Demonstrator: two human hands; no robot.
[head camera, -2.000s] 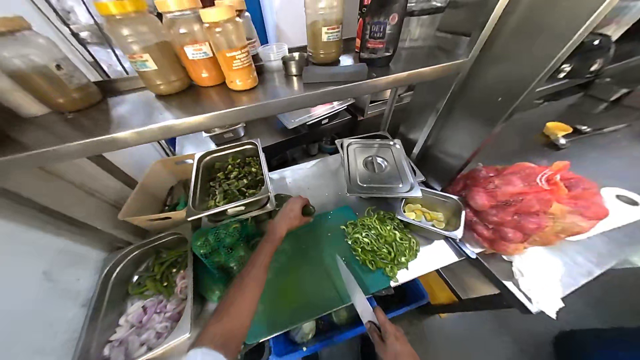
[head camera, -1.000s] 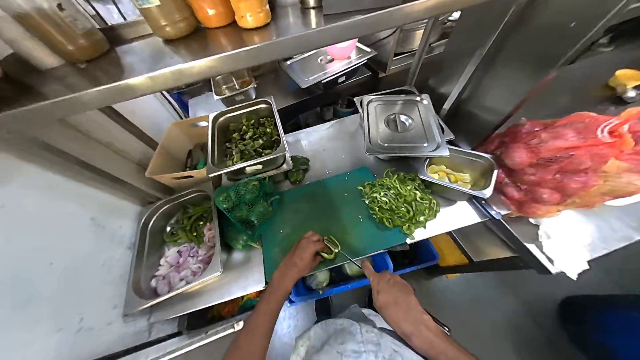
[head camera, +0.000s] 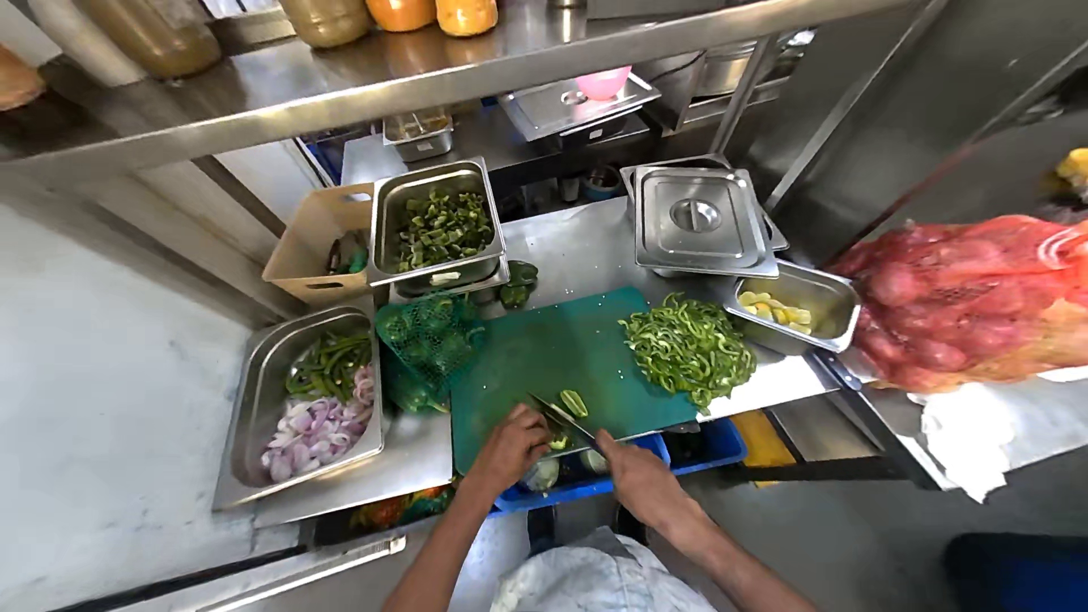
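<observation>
My right hand (head camera: 633, 478) grips a kitchen knife (head camera: 563, 415), its blade pointing up and left over the near edge of a green cutting board (head camera: 544, 348). Just left of the blade, my left hand (head camera: 515, 446) holds a piece of green capsicum (head camera: 558, 441) against the board. Another cut capsicum piece (head camera: 574, 403) lies beyond the blade. A heap of sliced green capsicum (head camera: 690, 348) covers the board's right end. At the left end rests a green mesh bag of capsicums (head camera: 432, 333). Whole capsicums (head camera: 518, 285) sit behind the board.
Left stands a steel pan (head camera: 246, 425) with onion and green strips. Behind are a steel pan of chopped greens (head camera: 442, 221), a beige bin (head camera: 293, 246) and a lidded steel pan (head camera: 705, 217). Lemon pieces (head camera: 773, 311) and a red mesh sack (head camera: 960, 297) are right. A steel shelf (head camera: 425, 85) runs overhead.
My left hand, at the back of the board two seconds ago, is now at its near edge with capsicum. The knife has met it there. A cut piece now lies beyond the blade.
</observation>
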